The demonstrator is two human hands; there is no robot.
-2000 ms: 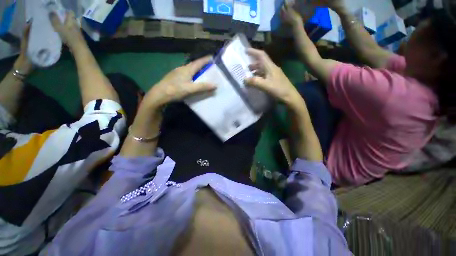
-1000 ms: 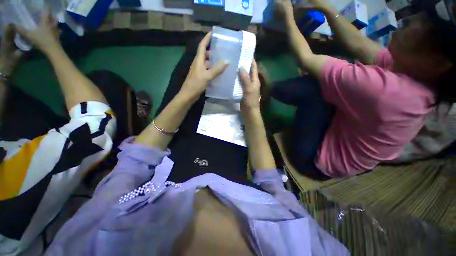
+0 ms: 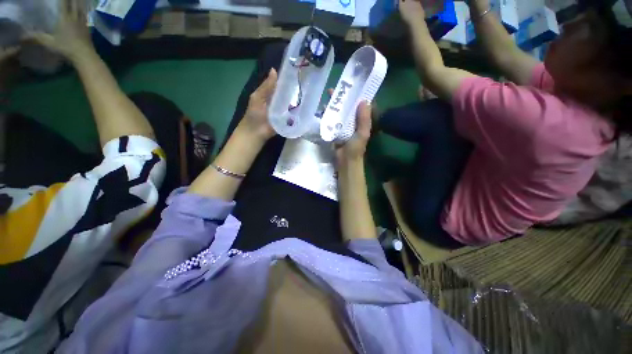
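Observation:
My left hand (image 3: 262,105) holds a long, rounded, milky shell (image 3: 282,104) by its left side, hollow side up. A black square part (image 3: 315,47) sits at its far end, and a thin dark and reddish strand (image 3: 300,90) runs down inside. My right hand (image 3: 357,135) holds a white rounded shell with a ribbed side (image 3: 375,81), also open side up, with dark marks inside. The two shells are side by side, tilted apart. A flat white leaflet (image 3: 305,166) lies on my lap below them.
Blue and white boxes (image 3: 335,15) stand on the low white-topped surface ahead. A person in a pink shirt (image 3: 509,155) sits at right, hands at a blue box. Another person's hand (image 3: 66,34) is at upper left. Stacked cardboard (image 3: 554,276) lies at lower right.
The retail box has left my hands, and the leaflet lies on my lap. The pale ribbed unit held in both hands one second ago is now two shells apart, one in each hand.

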